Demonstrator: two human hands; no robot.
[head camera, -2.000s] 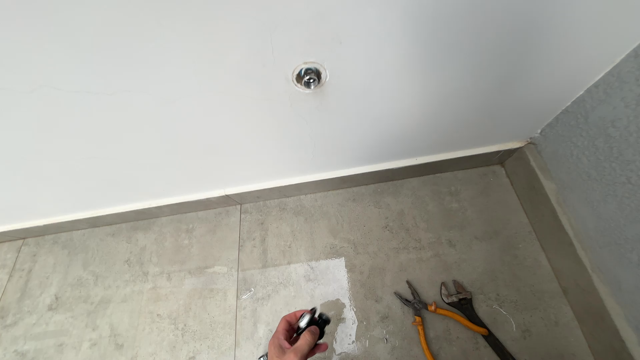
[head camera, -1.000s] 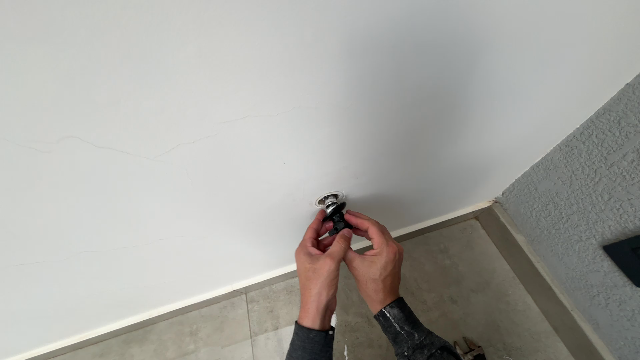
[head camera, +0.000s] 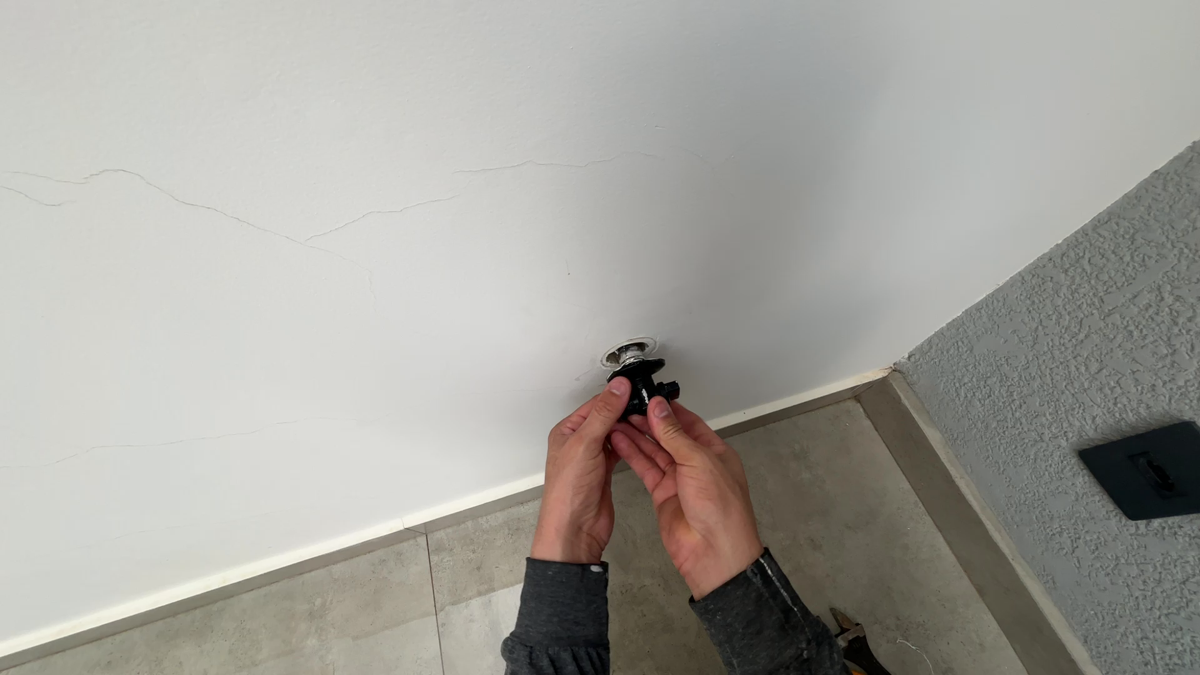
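Note:
Both my hands hold a black angle valve (head camera: 639, 386) with a round black flange, up against a metal pipe fitting (head camera: 629, 352) in a round hole of the white wall. My left hand (head camera: 583, 469) grips the valve from the left, its thumb just below the flange. From the right, my right hand (head camera: 696, 469) pinches the valve's lower end between thumb and fingers. The valve's short side outlet points right. Whether its thread is engaged in the fitting cannot be told.
On the grey textured wall at right is a black wall plate (head camera: 1148, 471). An adjustable wrench (head camera: 855, 642) lies partly hidden behind my right sleeve on the tiled floor (head camera: 328, 614). A grey tile baseboard (head camera: 469, 511) runs below the white wall, which has thin cracks.
Two seconds ago one hand held black parts low over the floor, away from the fitting. Now both hands hold the valve at the wall fitting. Its side outlet shows on the right now.

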